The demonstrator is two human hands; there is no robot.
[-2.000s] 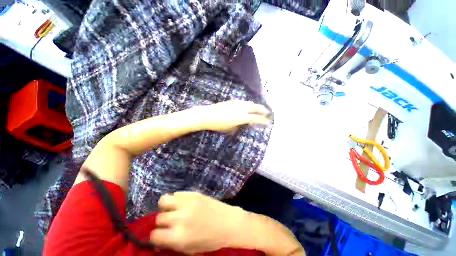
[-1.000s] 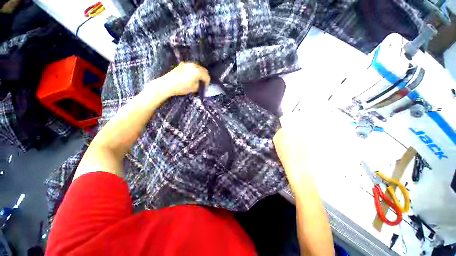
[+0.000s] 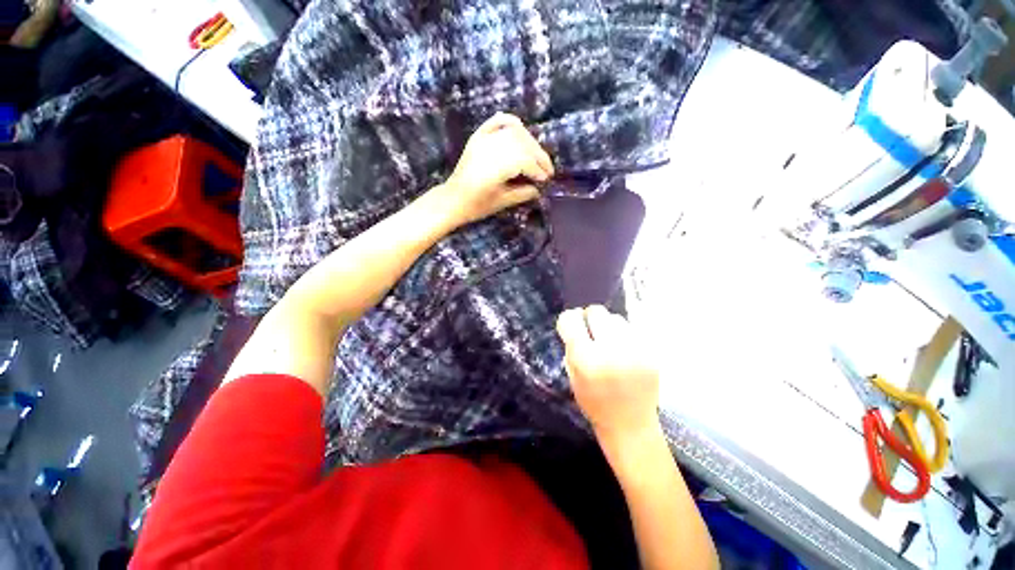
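The plaid woolly coat [image 3: 445, 67] lies over the white table and my lap, with dark binding along its edges. Plain plum-brown lining [image 3: 595, 239] shows between my hands. My left hand [image 3: 503, 167] is closed on the coat's edge near the middle, fingers curled over the cloth. My right hand [image 3: 607, 356] is lower and to the right, with its fingers closed on the coat's edge beside the lining. The fingertips of both hands are partly hidden.
The white sewing machine [image 3: 907, 123] stands at the right. Red and yellow scissors [image 3: 896, 445] lie on a tan strip [image 3: 935, 356], near black scraps. An orange stool [image 3: 167, 206] is at the left. Another pair of handles [image 3: 209, 31] lies at upper left.
My left hand has moved right along the coat from its place one second ago. My right hand has moved left and down onto the edge. More lining shows between them, and the view has shifted slightly.
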